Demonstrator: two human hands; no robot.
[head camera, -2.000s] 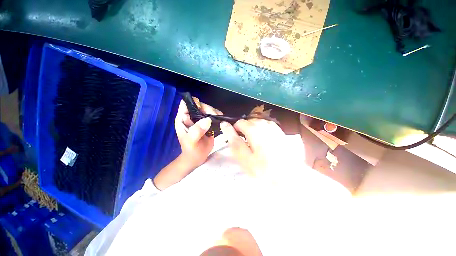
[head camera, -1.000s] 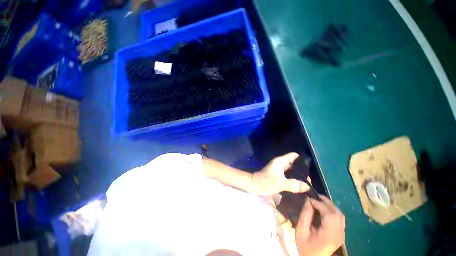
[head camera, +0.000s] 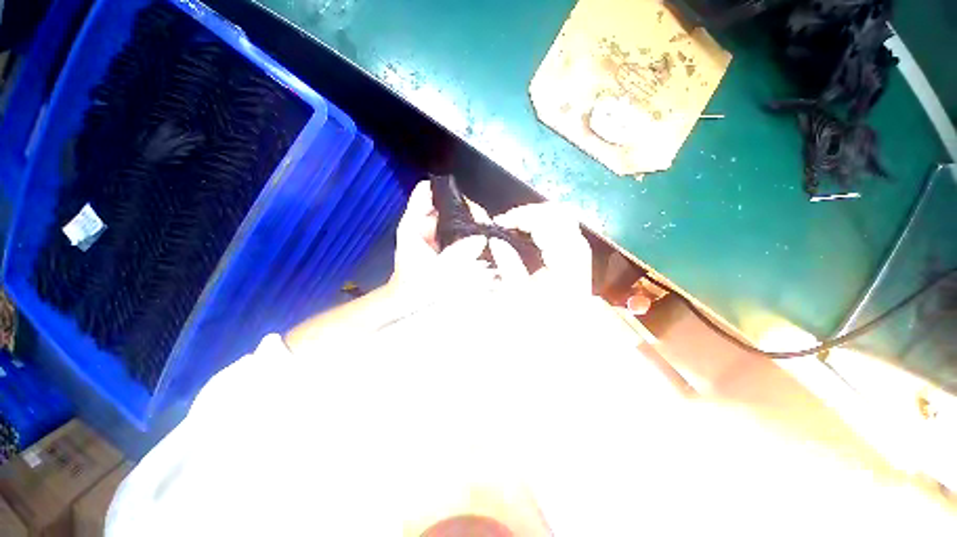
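Note:
A black moulded part (head camera: 453, 213) with a jagged outline is held between both hands at the bench edge. My left hand (head camera: 420, 246) grips its left end, with the part standing up past the fingers. My right hand (head camera: 551, 246) holds its right end. Both hands are overexposed, so finger detail is hard to see. The cardboard glue pad (head camera: 577, 68) lies on the green bench beyond the hands, with a pale glue dish (head camera: 609, 119) on it. A thin stick (head camera: 713, 116) sticks out past the pad's right edge.
A heap of black parts (head camera: 836, 52) lies on the bench (head camera: 766, 226) at the upper right, with a short white stick (head camera: 835, 197) beside it. Stacked blue crates (head camera: 304, 210) with black parts stand at the left. A cable (head camera: 735, 344) crosses the bench's near right edge. Cartons (head camera: 58, 477) are lower left.
The view swung left to the crates, then back towards the bench. The black part stays in both hands throughout. The picture is now brighter over the hands and clothing.

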